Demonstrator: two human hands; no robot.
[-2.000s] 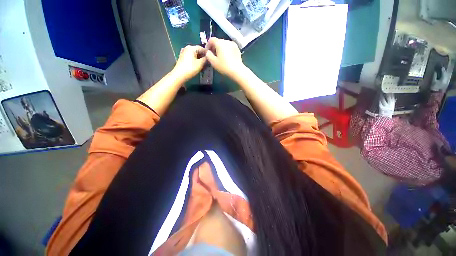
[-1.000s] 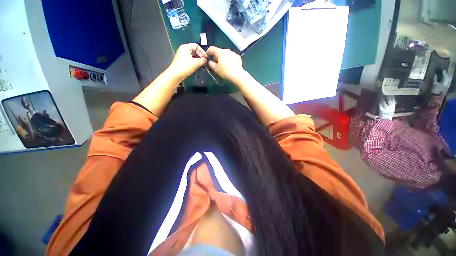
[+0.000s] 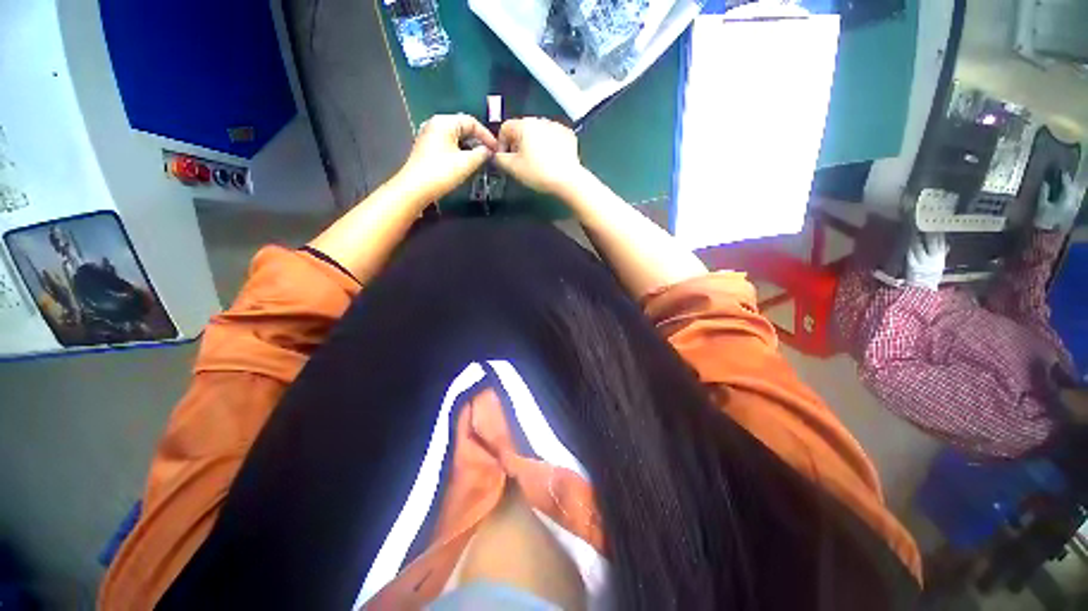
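My left hand (image 3: 449, 153) and my right hand (image 3: 536, 153) meet fingertip to fingertip at the near edge of the green bench. Between them is a narrow dark part (image 3: 484, 189) with a small white label (image 3: 494, 107) at its far end. The part shows below and above my fingers; its middle is hidden by them. The fingers of both hands are pinched on it. Details of the part are blurred.
A clipboard with bright white paper (image 3: 756, 131) lies right on the green bench (image 3: 620, 155). A white wrapping with dark parts (image 3: 585, 54) and a shiny small pack (image 3: 420, 36) lie at the back. A coworker in a checked sleeve (image 3: 954, 346) is at right. A white-and-blue machine (image 3: 143, 215) stands left.
The part and its white label have shifted slightly down towards me. A thin strand seen below my right hand one second ago no longer shows. My hands stay close together.
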